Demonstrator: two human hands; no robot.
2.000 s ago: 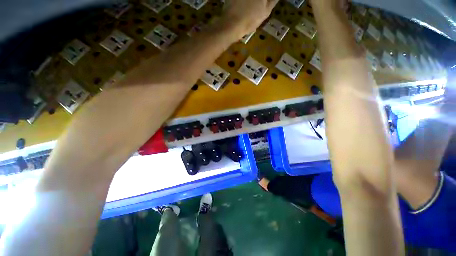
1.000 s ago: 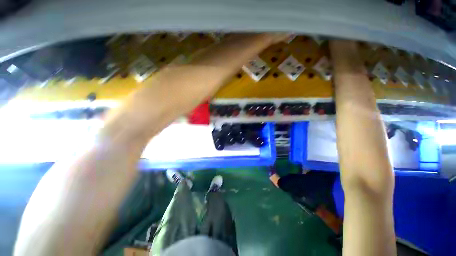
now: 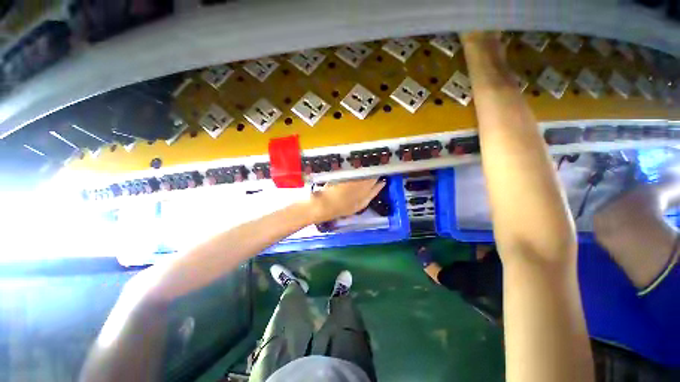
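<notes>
My left hand (image 3: 348, 200) is low over the blue tray (image 3: 328, 240), on or just above the black power adapters (image 3: 382, 200). It covers most of them, and I cannot tell whether its fingers grip one. My right arm reaches up across the yellow board (image 3: 298, 138). My right hand is cut off by the pale edge at the top, with only the wrist showing. White square sockets (image 3: 359, 101) sit diagonally in rows on the board. Red-and-black terminals (image 3: 370, 157) line the white front rail.
A red tag (image 3: 285, 161) hangs over the rail. A second blue tray (image 3: 445, 205) is at right, with dark leads in it. A coworker in blue (image 3: 619, 298) reaches in at right. Green floor (image 3: 417, 328) shows below. Strong glare covers the left.
My left hand has come down from the upper socket rows to the adapters in the tray. My right arm still reaches up over the board. The view has shifted, showing more sockets.
</notes>
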